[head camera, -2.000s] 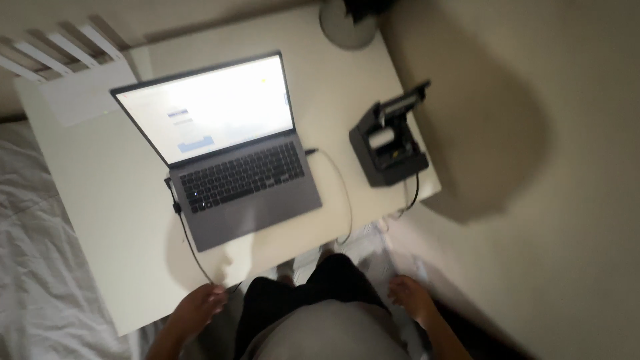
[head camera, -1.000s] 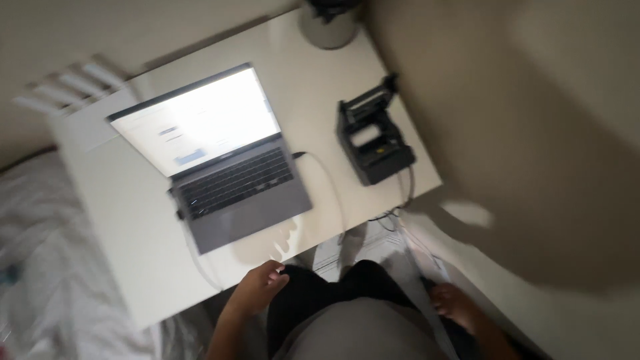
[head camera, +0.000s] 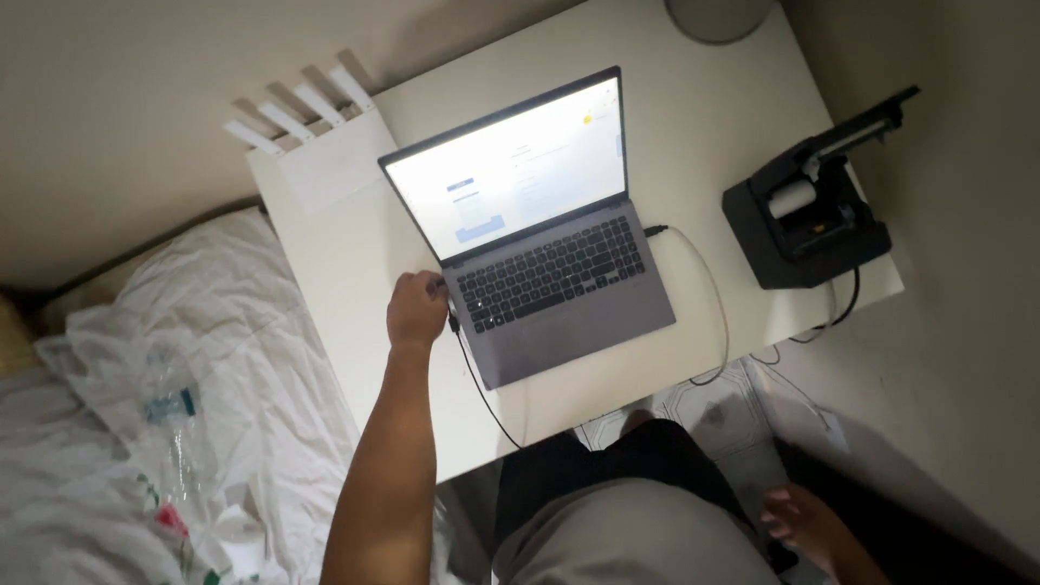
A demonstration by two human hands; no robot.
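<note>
An unfolded grey laptop (head camera: 561, 329) with a lit screen stands on the white table (head camera: 707, 89). My left hand (head camera: 418, 309) is at the laptop's left edge, near its hinge, with fingertips on a small dark piece there; whether it is a plug or part of the laptop I cannot tell. Just below the hand, a black cable (head camera: 478, 382) meets that edge. A pale cable (head camera: 719, 292) with a black plug runs from the right edge. My right hand (head camera: 800, 520) hangs low beside my body, fingers loosely curled, holding nothing visible.
A black label or receipt printer (head camera: 756, 236) with its lid up and a paper roll inside stands at the table's right edge. A white router (head camera: 337, 162) with several antennas sits at the back left. A round grey object (head camera: 719, 20) is at the back. White bedding (head camera: 268, 325) lies left.
My left hand has moved from the table's front edge up to the laptop's left side. My right hand stays low beside my body.
</note>
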